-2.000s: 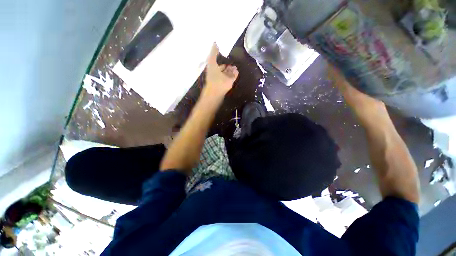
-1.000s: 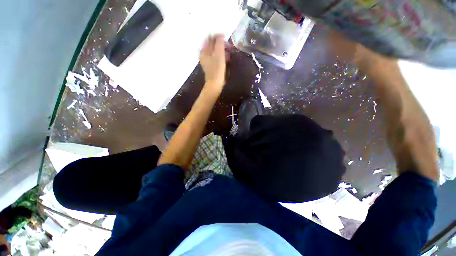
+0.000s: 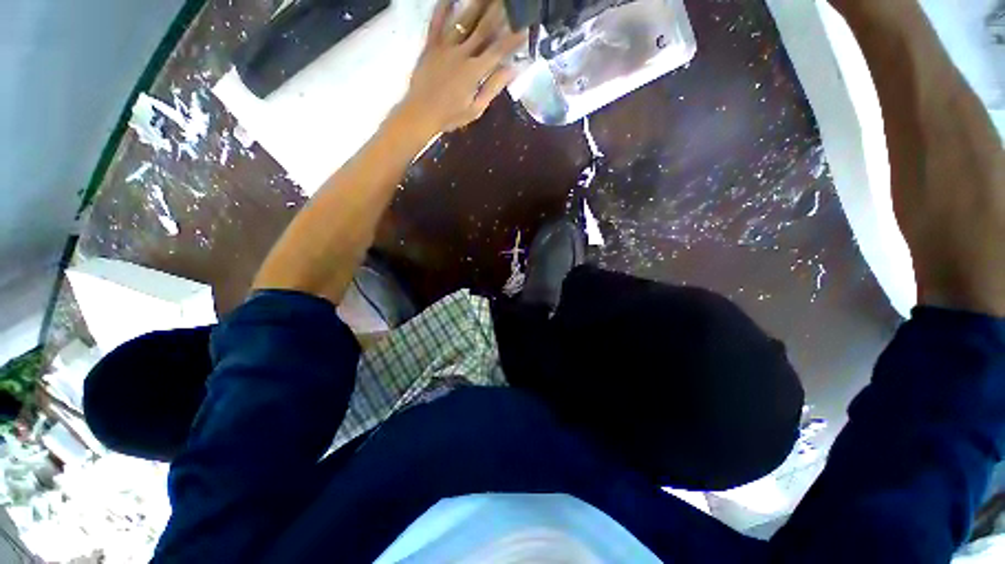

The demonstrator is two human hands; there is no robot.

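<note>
My left hand [image 3: 463,68] lies flat on the white fabric lay [image 3: 342,110] at the top, fingers somewhat apart, just left of the cutting machine. The machine's shiny base plate [image 3: 623,55] rests on the brown table right of the lay; its rounded end is beside my fingertips. Only the lower dark metal part of the machine shows; the motor and handle are out of the picture. A black oblong weight [image 3: 303,42] lies on the lay, cut off by the top edge. My right forearm rises at the right, but the right hand is beyond the top edge.
The worn brown table [image 3: 474,187] carries thin white offcuts [image 3: 165,143] at the left and small scraps beyond my feet. A white block of fabric [image 3: 143,308] lies beside my knee at the left. A long white fabric edge [image 3: 854,154] runs under my right forearm.
My left hand has moved up along the lay, close to the machine. The motor body has left the view at the top right, and my right hand with it. The view has shifted.
</note>
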